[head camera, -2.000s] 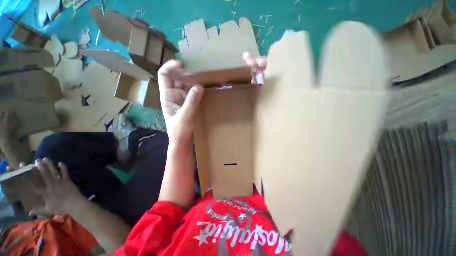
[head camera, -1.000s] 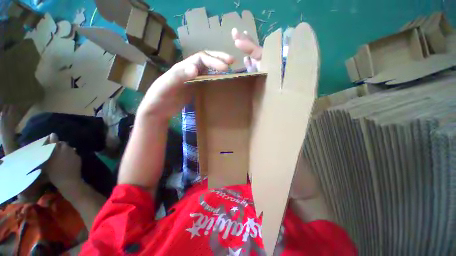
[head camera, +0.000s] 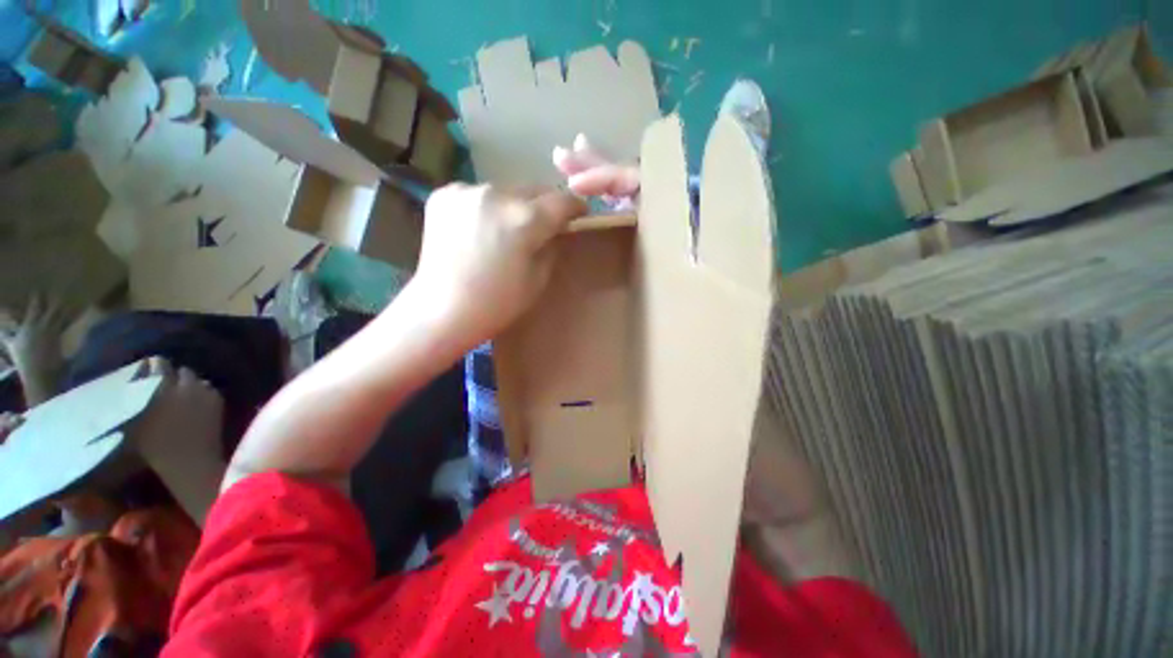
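Observation:
A part-folded cardboard box (head camera: 579, 334) lies upright in front of my chest, over my lap. Its floor has a short dark slot near the end by my shirt. Its tall back panel (head camera: 701, 373) with two rounded lobes stands along the right side. My left hand (head camera: 495, 251) is bent over the far end of the tray, fingers gripping the folded end wall at its left corner. My right hand (head camera: 602, 177) shows only as fingers beyond the far end; the back panel hides the rest, so its hold cannot be told.
A flat notched blank (head camera: 566, 109) lies beyond the box. Folded boxes (head camera: 341, 206) lie at left, loose blanks (head camera: 193, 231) farther left. At right are a stack of blanks (head camera: 978, 450) and finished boxes (head camera: 1016, 142). A neighbour's hand (head camera: 180, 424) holds a blank at lower left.
My left hand has moved from the left side onto the far end wall, which is now folded over. The back panel has turned more edge-on and moved left. The neighbour's sheet has changed position.

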